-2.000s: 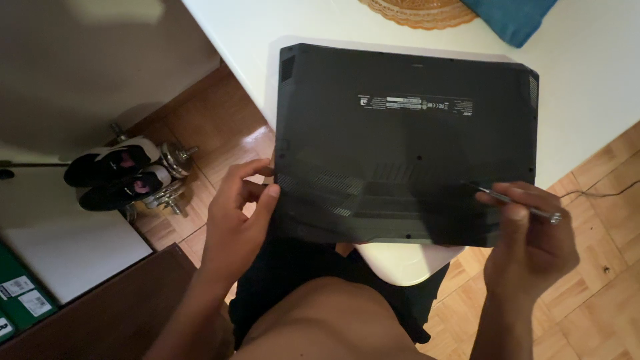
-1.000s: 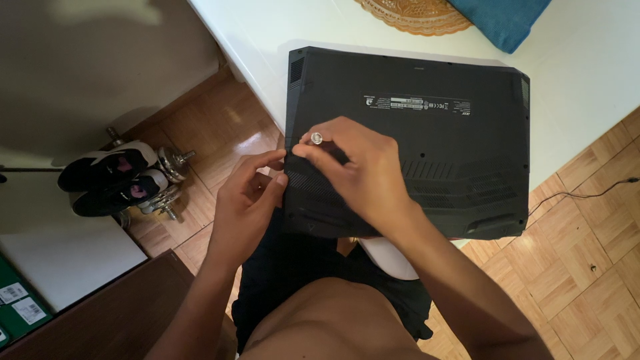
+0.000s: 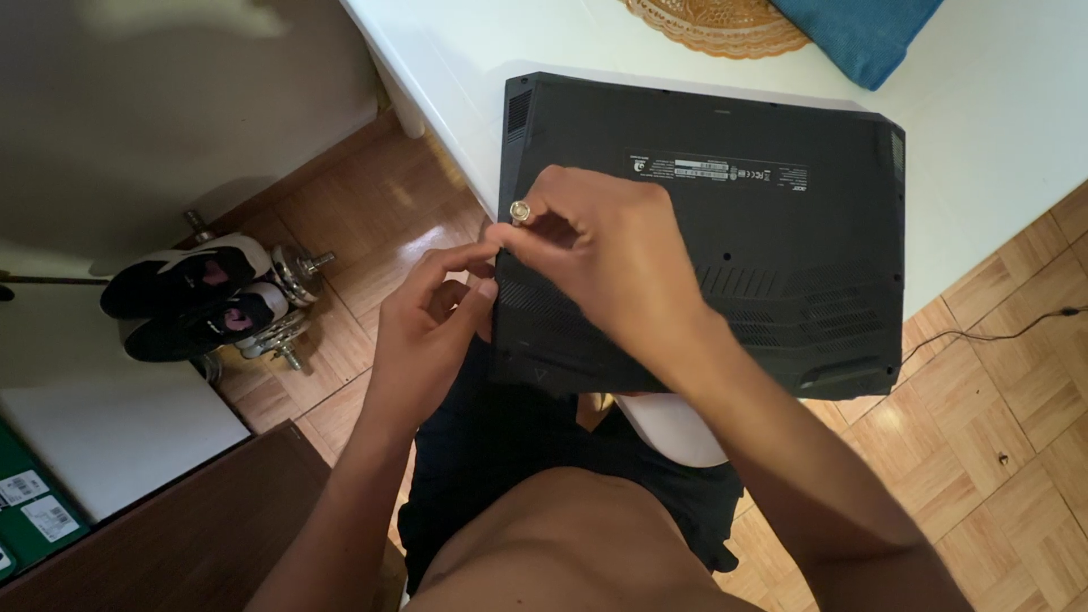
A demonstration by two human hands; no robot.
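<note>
A black laptop (image 3: 816,229) lies with its underside up at the front corner of the white table, its near edge over my lap. My right hand (image 3: 603,229) is above the laptop's left part, fingers closed around a slim metal screwdriver (image 3: 520,212) held upright, so mostly its end cap shows. Its tip is hidden behind my fingers, near the laptop's left edge. My left hand (image 3: 442,314) rests against that same edge, thumb and forefinger close to the tool. Whether it pinches anything besides the laptop's edge cannot be seen.
Behind the laptop, an orange-brown patterned mat (image 3: 722,30) and a blue cloth item (image 3: 867,38) lie on the white table (image 3: 459,76). Black shoes (image 3: 187,276) sit by metal dumbbells (image 3: 297,272) at left. A thin cable (image 3: 977,337) runs over the parquet floor at right.
My right hand has moved with the screwdriver from the laptop's right part to its left edge, beside my left hand. Since one second ago both hands have hardly moved.
</note>
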